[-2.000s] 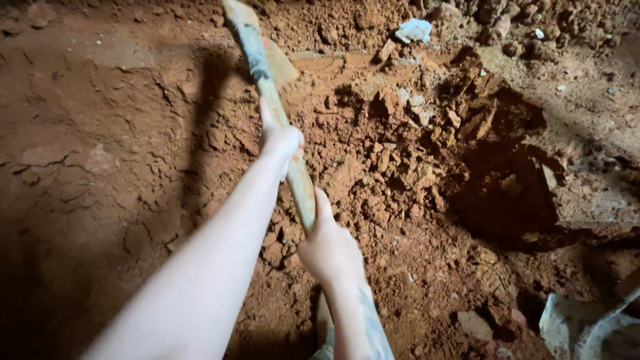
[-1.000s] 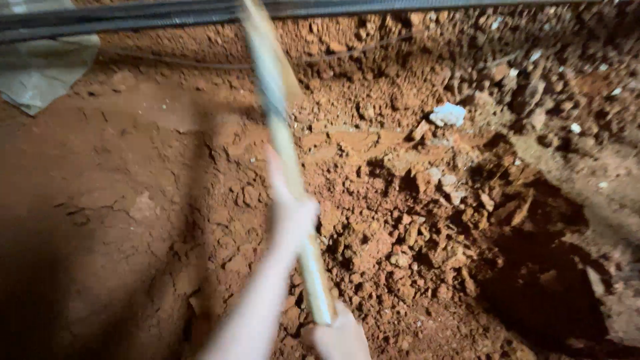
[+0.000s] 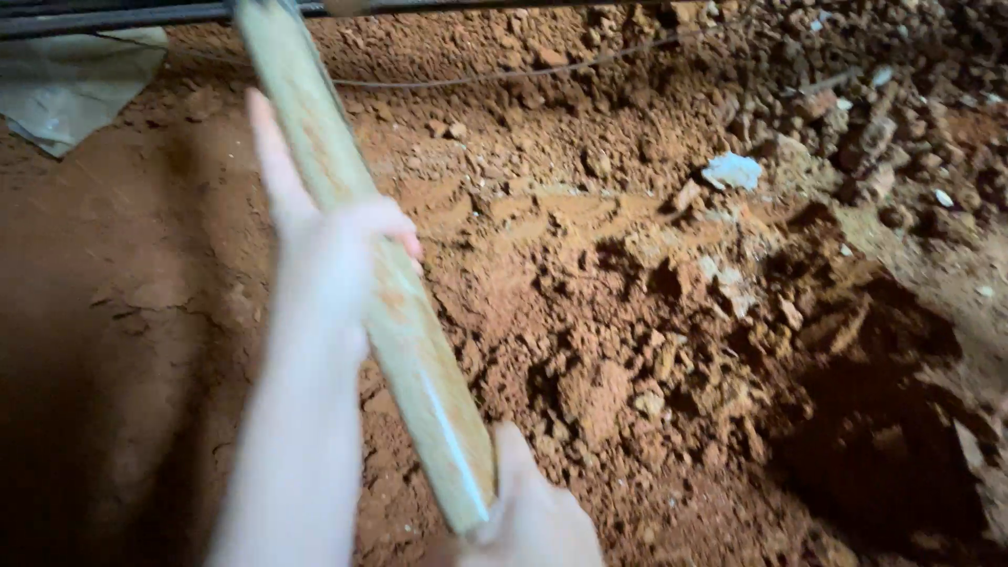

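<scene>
A long wooden tool handle [image 3: 417, 362], smeared with soil, slants from the top left down to the bottom centre. My left hand [image 3: 335, 209] is wrapped around its middle, blurred, with the thumb or a finger lying along the shaft. Near the lower end my right hand [image 3: 531, 504] grips the handle from the right side. The tool's upper end runs out of the frame at the top, so its head is hidden. Loose reddish soil [image 3: 591, 378] lies in clods beneath and to the right of the handle.
A dark hole [image 3: 882, 449] sinks into the ground at the lower right. Dark pipes or cables [image 3: 157, 16] cross the top edge. Below them at left lies a pale sheet [image 3: 87, 87]. A thin wire [image 3: 488, 77] crosses the soil, and a whitish lump [image 3: 732, 171] lies at right.
The view has tilted upward since the oldest frame, bringing in the pipes and sheet. The handle now looks larger and nearer, raised toward the camera, with both hands still on it.
</scene>
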